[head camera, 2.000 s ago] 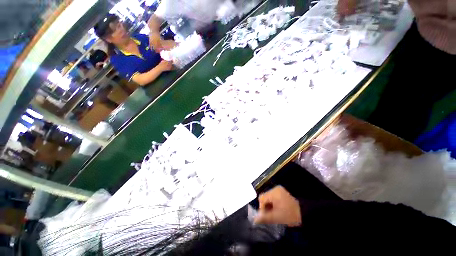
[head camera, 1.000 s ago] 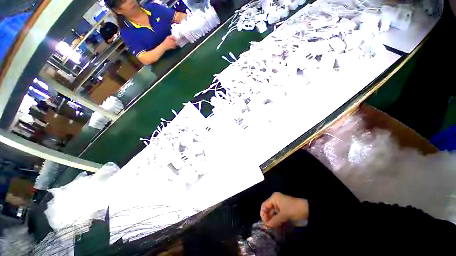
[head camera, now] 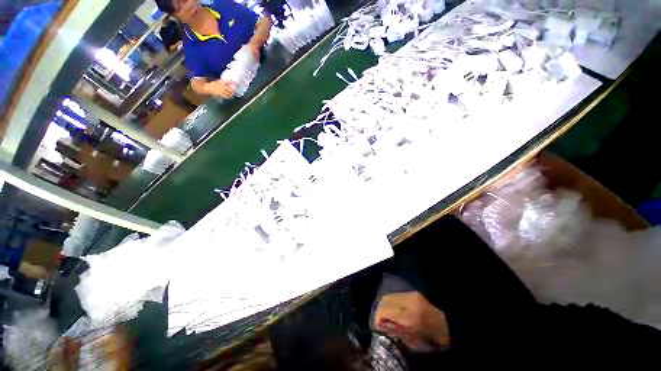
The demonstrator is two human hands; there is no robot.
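My right hand (head camera: 412,319), in a black sleeve, is low at the lower right, below the bench edge. Its fingers are closed on a clear, crinkled bag (head camera: 388,352); what the bag holds cannot be told. My left hand cannot be made out. A large heap of white corded adapters (head camera: 435,94) lies on white sheets (head camera: 348,253) on the bench, with thin cords along its far side. A smaller group of adapters (head camera: 279,210) lies nearer the lower left.
An open brown carton (head camera: 583,190) of clear film bags (head camera: 529,217) stands at the right. Across the green belt (head camera: 217,181), a person in a blue shirt (head camera: 214,51) handles white parts. A white translucent pile (head camera: 123,275) and blurred skin-coloured shapes, perhaps hands (head camera: 94,351), are at lower left.
The view has shifted, so the bench appears higher and further right. My right hand has turned and sits lower over the clear bag. The person opposite has lowered a white bundle.
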